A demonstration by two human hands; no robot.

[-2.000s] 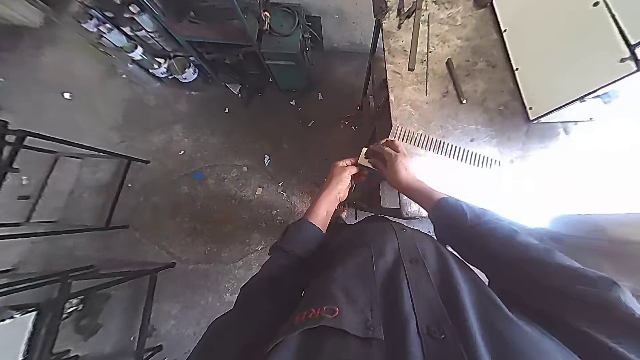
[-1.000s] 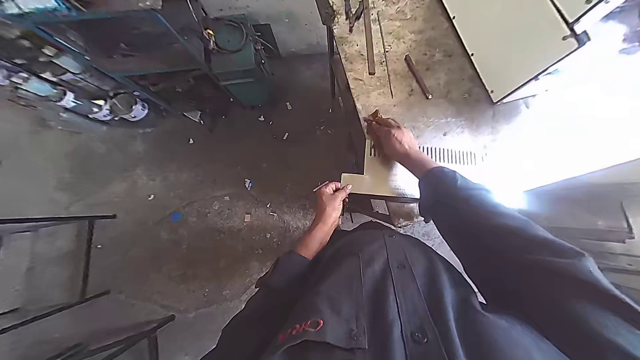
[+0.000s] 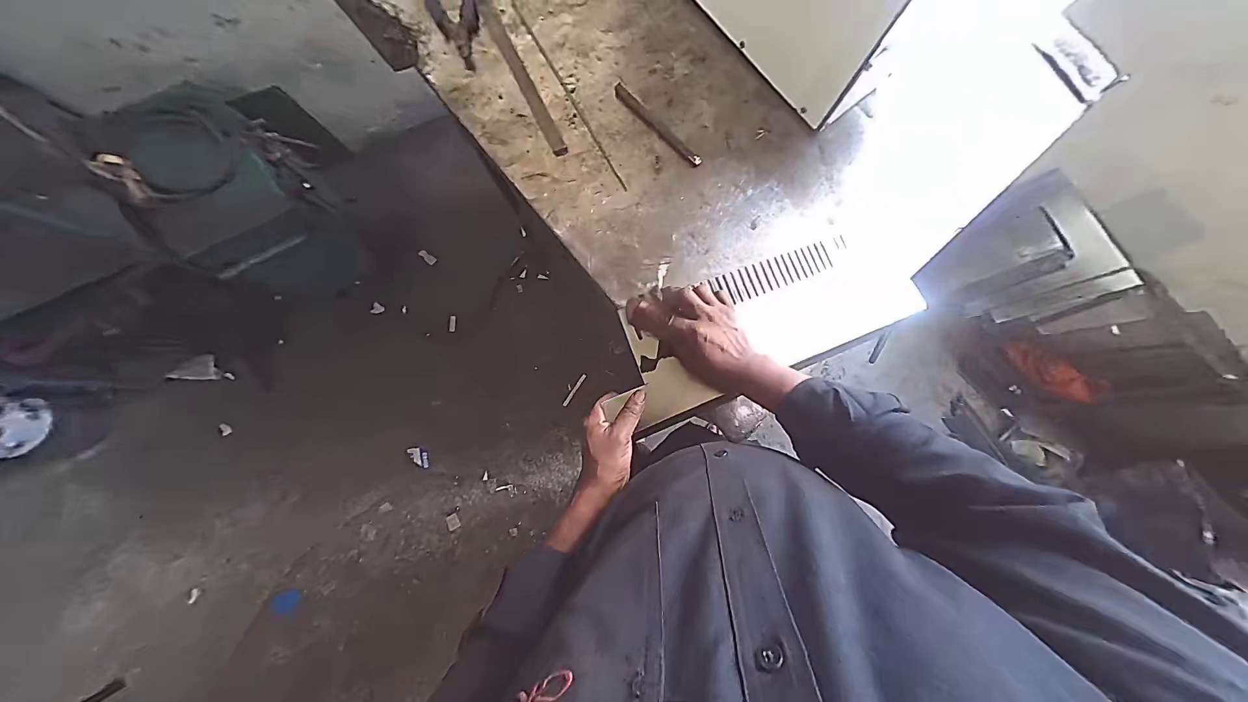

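Note:
A cream sheet panel (image 3: 829, 317) with a row of narrow slots lies at the near edge of the workbench (image 3: 624, 219); strong glare whitens much of it. My left hand (image 3: 611, 444) grips the panel's near left corner, thumb on top. Over the panel's left end, beside the slots, rests my right hand (image 3: 697, 331) with its fingers curled. Something dark shows beneath that hand at its left, but what it is cannot be told.
Flat metal bars (image 3: 526, 83), a thin rod (image 3: 575, 97) and a short bar (image 3: 658, 124) lie farther back on the bench. A cream metal box (image 3: 804, 49) stands beyond. Scraps litter the floor (image 3: 390, 517) at left; sheet pieces (image 3: 1053, 253) are stacked at right.
My right hand was at the slots' left end one second ago and is now nearer my left hand, which still holds the panel corner. The view has turned noticeably.

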